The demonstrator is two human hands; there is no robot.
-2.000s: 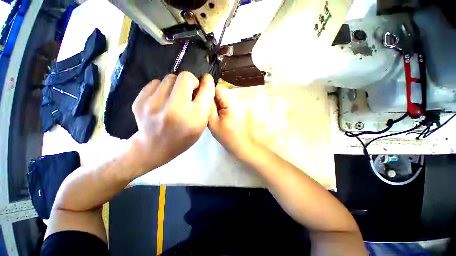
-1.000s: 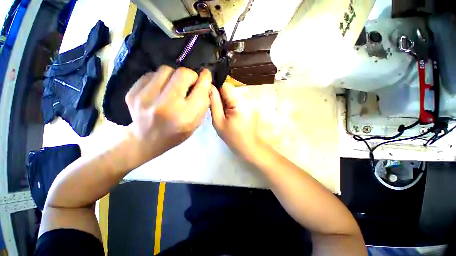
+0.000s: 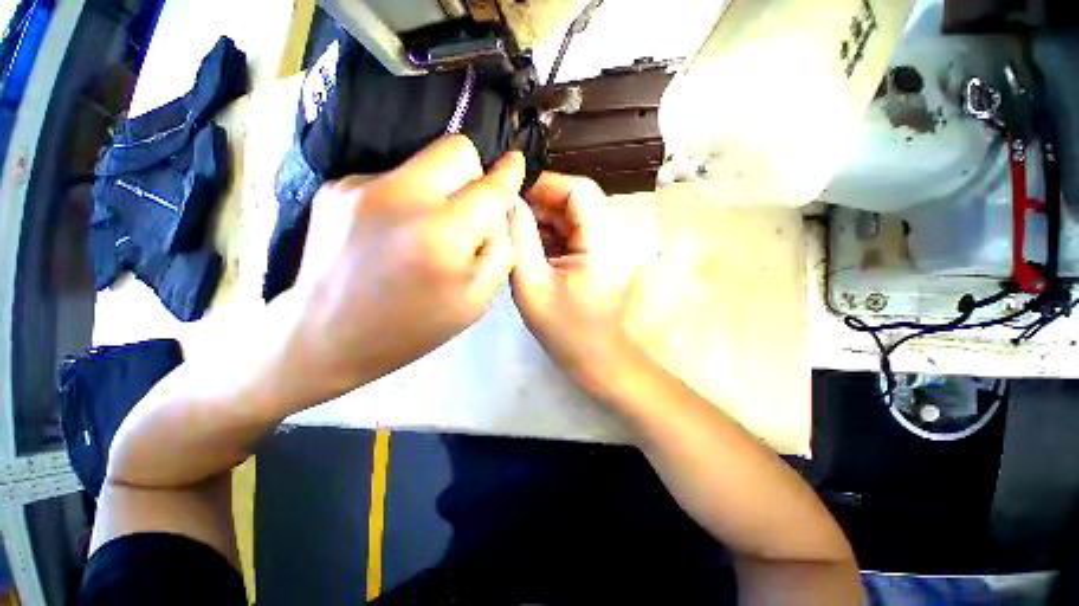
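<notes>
A black bag in assembly lies left of and under the machine head, with a pale zipper and a white label showing. My left hand is closed on the bag's near edge, fingertips pinching it. My right hand is beside it, thumb and fingertips at the seam edge just in front of the presser foot area. The needle is hard to make out. My hands hide part of the bag.
Stacked gusset strips lie at the left, with a black pouch nearer me. The white sewing machine stands at the right over a brown bed. Red-handled snips and black wires are at its base. A yellow line marks the dark floor.
The bag has bunched and turned near the machine head, so its white label shows more clearly. My left hand has shifted slightly up and right. My right fingers have opened somewhat.
</notes>
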